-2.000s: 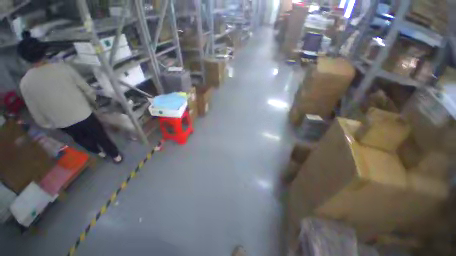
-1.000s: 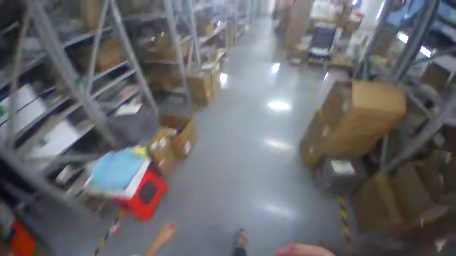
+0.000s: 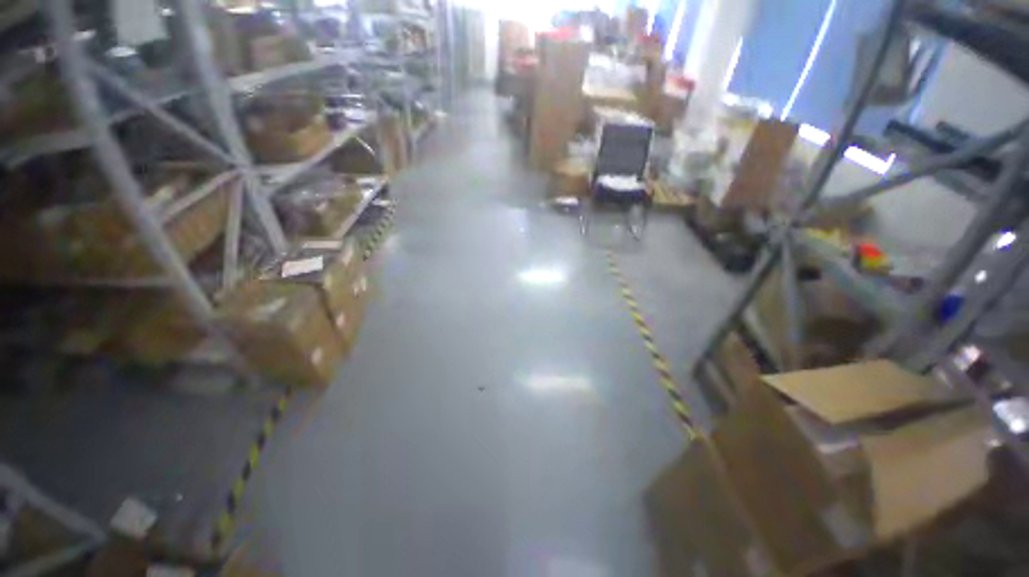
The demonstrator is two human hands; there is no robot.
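Neither of my hands is in the picture. Nearest in front of me is the grey glossy floor [image 3: 451, 451] of an aisle. An open brown carton [image 3: 779, 485] with raised flaps stands at the lower right. At the left, closed brown cartons [image 3: 288, 333] stand on the floor at the foot of the rack, one with a white label on top. The picture is blurred, so the contents of the open carton cannot be told.
Metal racks [image 3: 152, 214] with cartons line the left side. Another rack frame [image 3: 779, 254] rises at the right. Yellow-black tape [image 3: 649, 338] runs along both sides of the aisle. A dark chair [image 3: 621, 163] stands farther ahead, near tall cartons [image 3: 559, 101].
The view has moved forward along the aisle. The person, the red stool and the blue item on it have left the picture. Both my hands, seen a second ago, are out of view.
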